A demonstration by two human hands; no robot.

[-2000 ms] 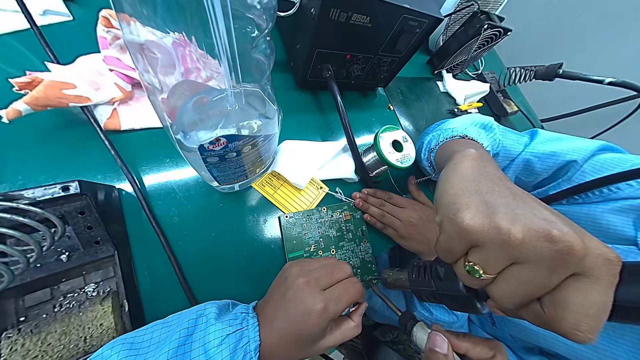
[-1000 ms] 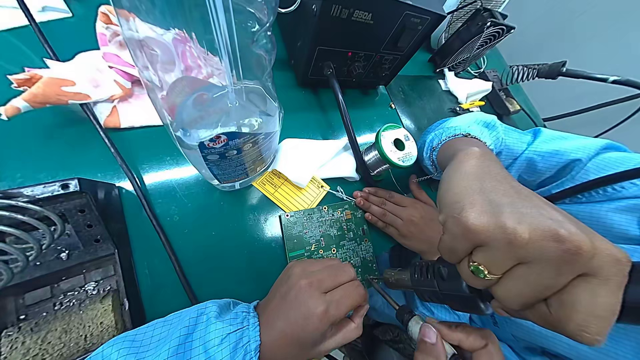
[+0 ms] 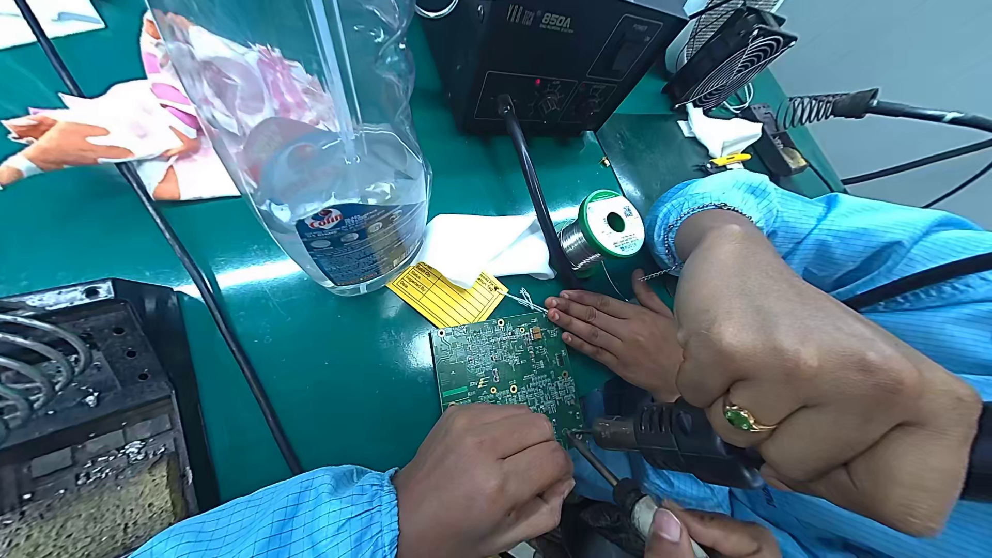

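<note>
A green circuit board point(image 3: 504, 360) lies on the green mat. My left hand point(image 3: 484, 477) rests at its lower edge, fingers curled; whether they hold anything is hidden. At the bottom, my right hand point(image 3: 709, 535) grips a soldering iron point(image 3: 643, 511), whose tip is at the board's lower right corner. Beside that tip is the nozzle of a hot-air gun point(image 3: 682, 442), held in a co-worker's ringed hand point(image 3: 814, 372). Another hand point(image 3: 620, 333), also not mine, lies flat against the board's right side. A yellow tag point(image 3: 448, 301) lies beyond the board.
A solder spool point(image 3: 612, 225) and white cloth point(image 3: 480, 248) lie behind the board. Further back are a plastic bottle of liquid point(image 3: 364, 240) and a black hot-air station point(image 3: 558, 62). An iron stand with sponge point(image 3: 116, 496) is at left; a cable point(image 3: 217, 318) crosses the mat. A fan point(image 3: 728, 58) stands back right.
</note>
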